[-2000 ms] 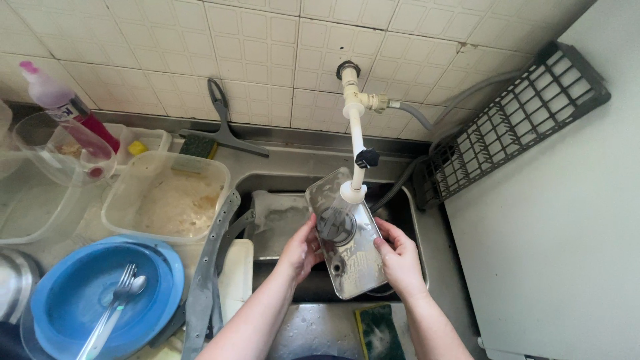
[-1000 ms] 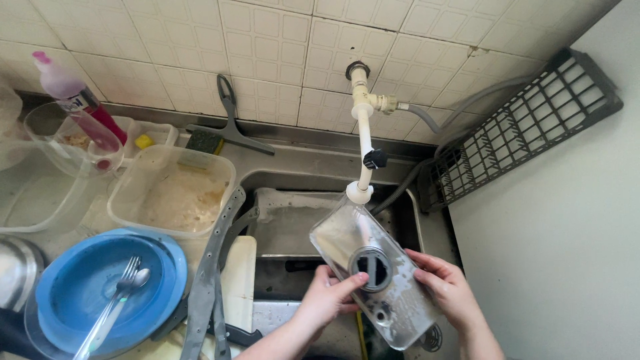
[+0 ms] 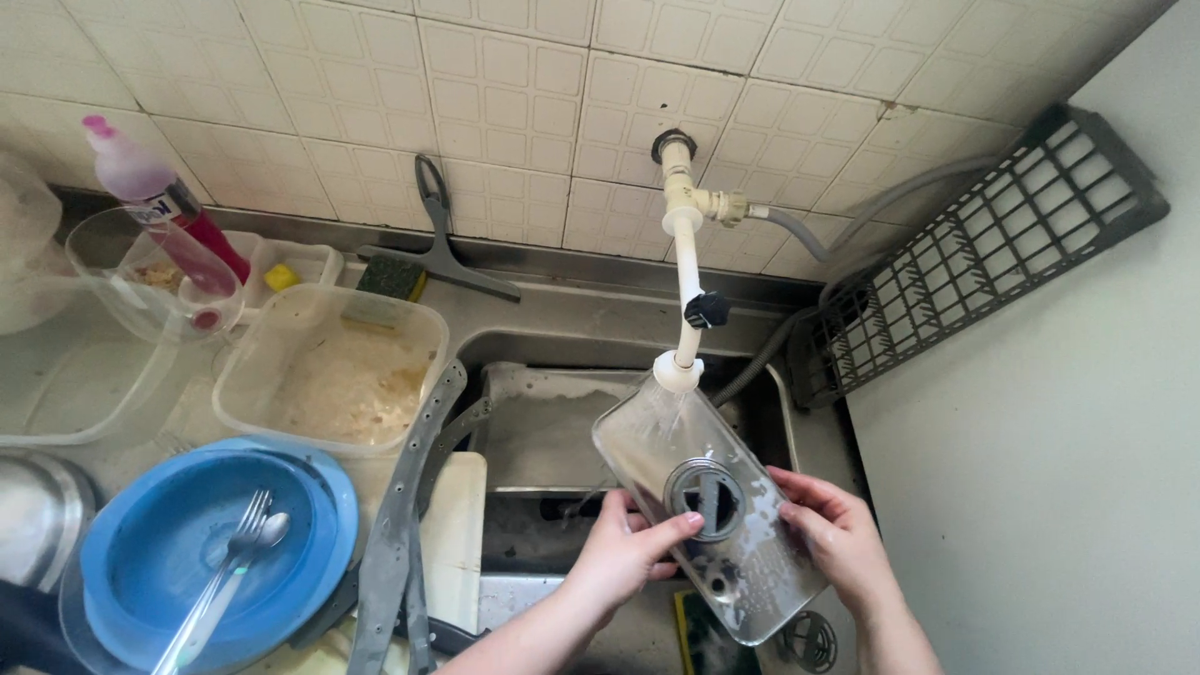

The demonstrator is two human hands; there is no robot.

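Note:
A clear plastic blender jar lid with a dark round cap in its middle is tilted beneath the white faucet, and water runs onto its upper end. My left hand grips its left edge, the thumb beside the cap. On the right edge, the fingers and thumb of my right hand hold it. Suds or wet patches show on its lower half. Below it lie a green and yellow sponge and a round drain strainer. A metal tray rests in the sink behind.
Left of the sink stand a clear plastic container, blue plates with a fork and spoon, and a pink soap bottle. Grey perforated strips line the sink's left edge. A dark wire rack hangs at right.
Both hands have shifted the clear piece down and tilted it to the right. Its upper end is under the faucet, where earlier its middle part was near the spout.

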